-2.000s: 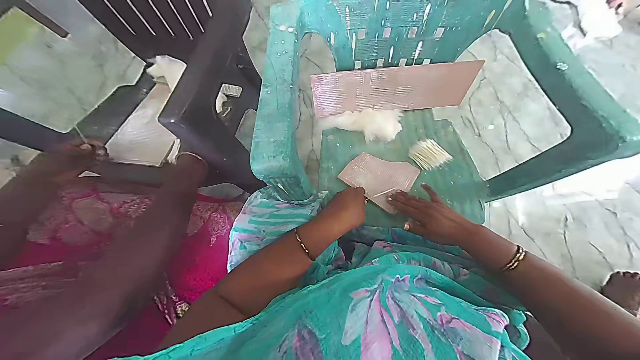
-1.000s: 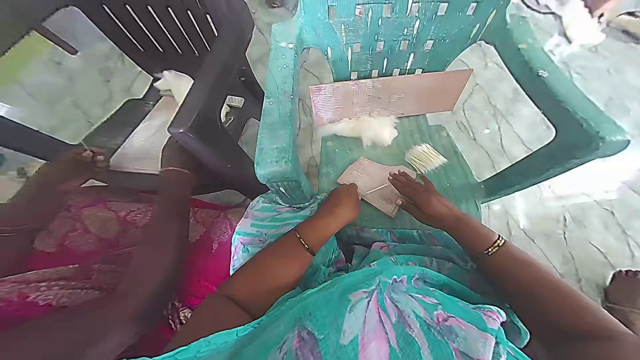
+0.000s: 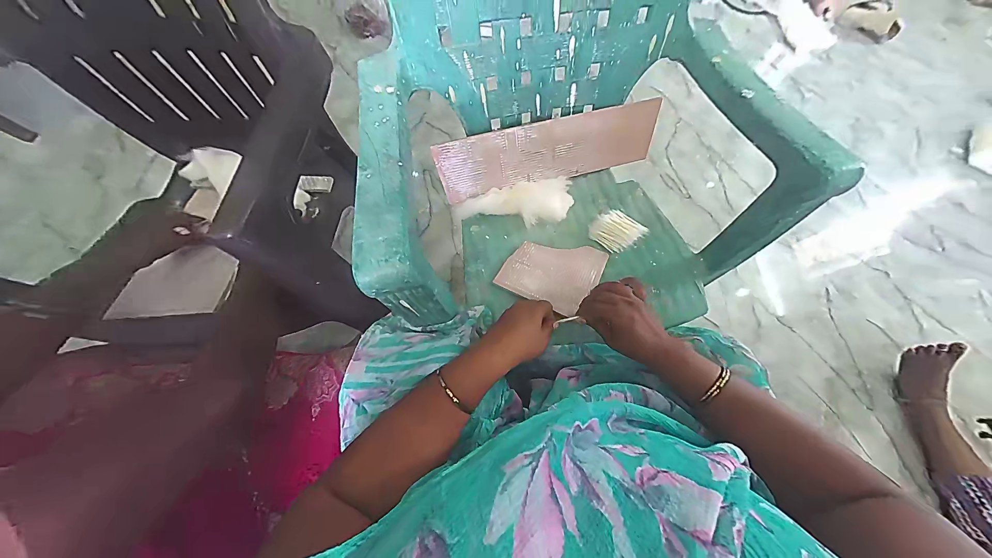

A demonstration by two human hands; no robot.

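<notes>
My left hand [image 3: 528, 329] and my right hand [image 3: 624, 314] meet near the front edge of a green plastic chair seat [image 3: 480, 267], both pinching a short pale stick [image 3: 568, 319] between them. Just beyond my fingers lies a small pinkish-brown cardboard piece [image 3: 554, 271] with a curved edge. A bundle of thin pale sticks [image 3: 618, 231] rests on the seat to its right. Farther back, a tuft of white cotton [image 3: 527, 201] lies before a long strip of pinkish cardboard [image 3: 546, 147] that leans toward the chair's backrest.
Chair armrests flank the seat, left [image 3: 380, 178] and right [image 3: 783, 132]. Beside me on the left, a co-worker's hands [image 3: 174, 229] are at a dark plastic chair [image 3: 287, 139] holding a pale board [image 3: 178, 287] and cotton [image 3: 213, 170]. A person's bare foot [image 3: 926, 376] is at right.
My hands have come off the small cardboard piece toward my lap and now hold the stick in front of it. The co-worker's left hand has moved up toward the dark chair's armrest.
</notes>
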